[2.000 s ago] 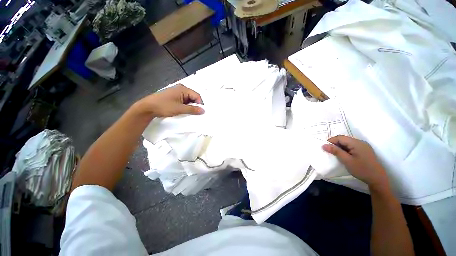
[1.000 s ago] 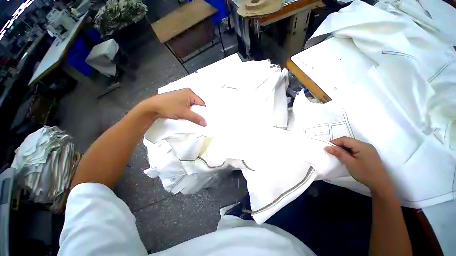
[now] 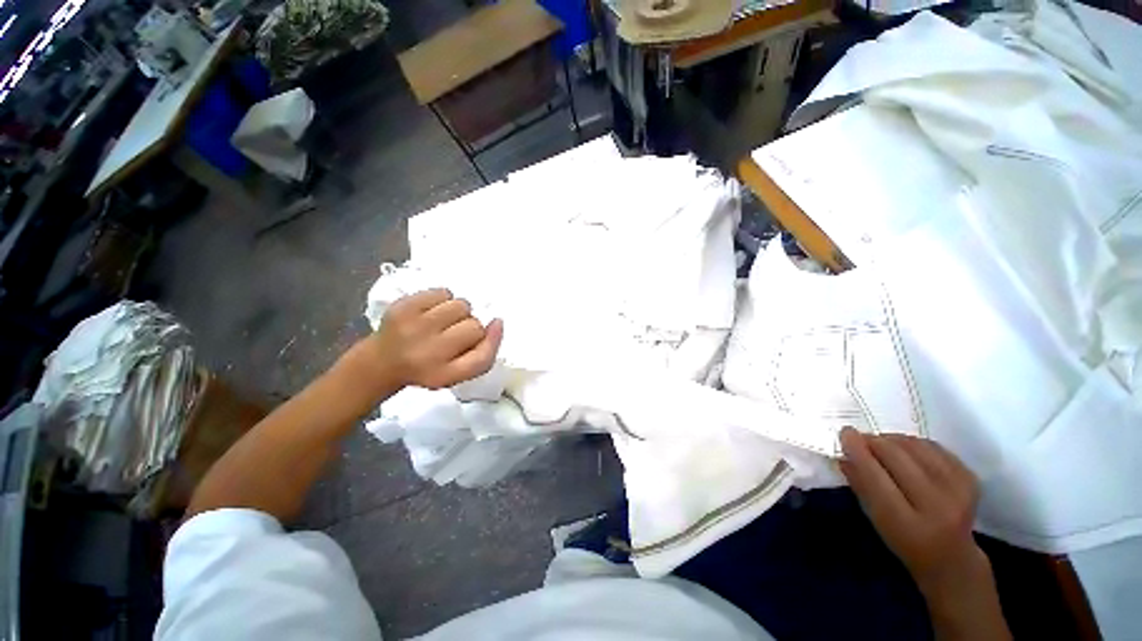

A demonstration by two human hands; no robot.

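Note:
A white garment panel is stretched between my hands over a heap of white cloth pieces. My left hand is closed in a fist on the panel's left end. My right hand pinches its right end between thumb and fingers. A panel corner with a double dark stitch line hangs down over my lap. Beside my right hand, a piece with boxed stitch lines bridges the heap and the table. The heap is overexposed, so separate layers are hard to tell.
More white garment cloth covers the white table with its wooden edge at the right. A small brown table stands ahead. A cloth bundle is at the far left. A white-draped stool stands on the floor.
My left hand has moved down and closed into a fist on the cloth. My right hand has moved lower, and the panel's upper edge is now pulled into a straighter band.

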